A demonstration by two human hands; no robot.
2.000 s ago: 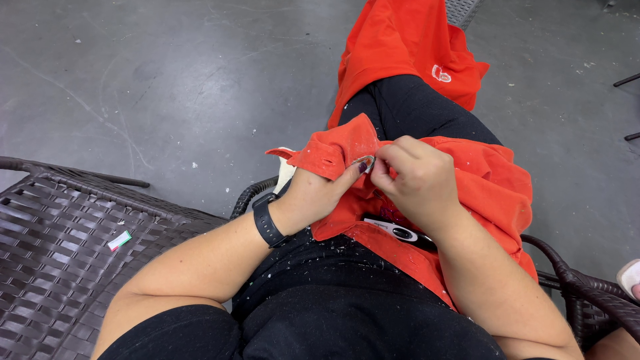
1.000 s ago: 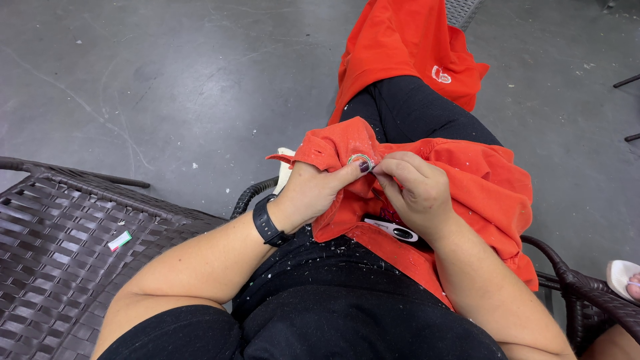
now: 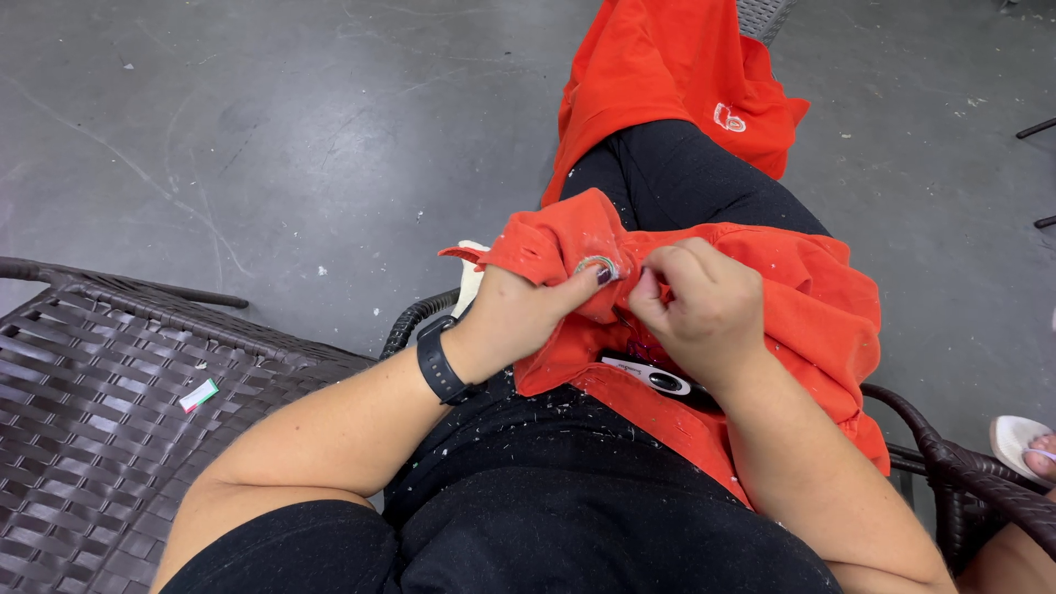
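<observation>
A red fabric garment (image 3: 813, 289) lies bunched across my lap. My left hand (image 3: 528, 318) grips a raised fold of it, thumb beside a round embroidered patch (image 3: 596, 266) with a pale, frayed edge. Just right of the patch is my right hand (image 3: 697, 309), its fingers curled and pinched together; whether something thin is between the fingertips cannot be told. Under that hand, a white and black handheld tool (image 3: 648, 375) with an oval opening rests on the garment, partly hidden. Pale lint is scattered over my black shirt (image 3: 577, 511) and the cloth.
A brown woven chair (image 3: 107, 429) stands at the left with a small white, green and red item (image 3: 198, 396) on it. Another red cloth (image 3: 660, 74) with a white emblem drapes over my lower legs. Another person's sandalled foot (image 3: 1041, 454) shows beside the armrest (image 3: 973, 470) at right.
My right hand has moved slightly away from the patch, to the right; a second ago its fingertips were at the patch edge. My left hand keeps its hold on the garment.
</observation>
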